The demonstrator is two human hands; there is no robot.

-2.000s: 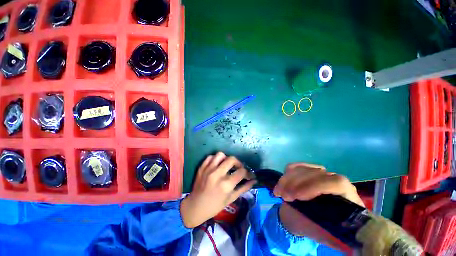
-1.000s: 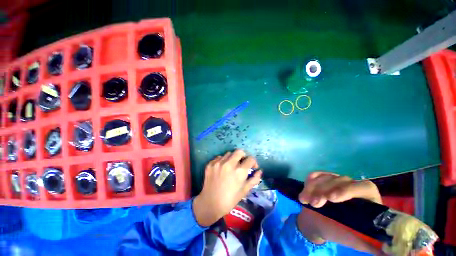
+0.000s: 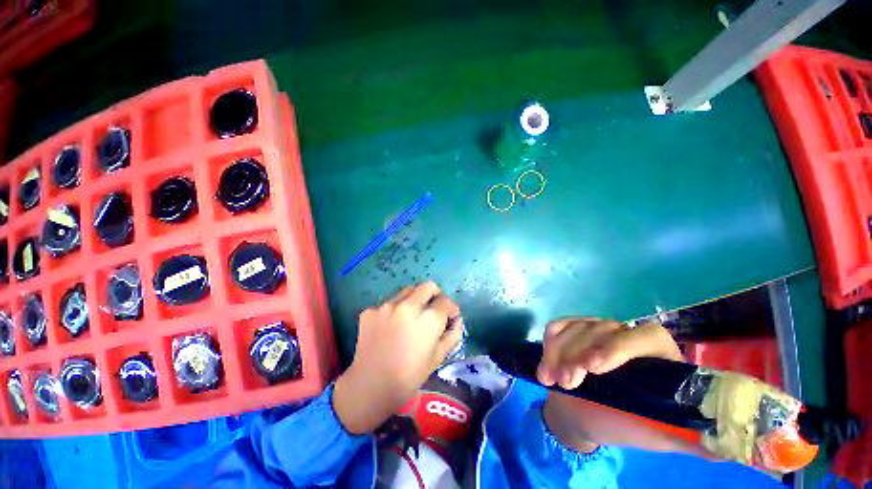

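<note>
My left hand [image 3: 406,339] is at the bench's near edge, its fingers closed around a small lens assembly [image 3: 457,346] that is mostly hidden in the fingertips. My right hand [image 3: 607,349] is wrapped over the black barrel of an electric screwdriver [image 3: 641,387]. The screwdriver lies slanted, its taped end with orange-red at the lower right and its dark tip end pointing left toward the piece. Whether the tip touches the piece cannot be told. Tiny black screws [image 3: 406,256] lie scattered on the green mat beyond my left hand.
A red-orange compartment tray [image 3: 311,277] with round black pieces is at left. A blue stick [image 3: 387,235] lies by the screws. Two yellow rings [image 3: 501,198] lie near a green bottle or roll with a white top [image 3: 534,119]. A grey post [image 3: 746,53] and more trays [image 3: 803,162] are at right.
The view has turned and shifted, so the tray and post sit differently in the picture. My left hand stays on the piece and my right hand stays on the screwdriver.
</note>
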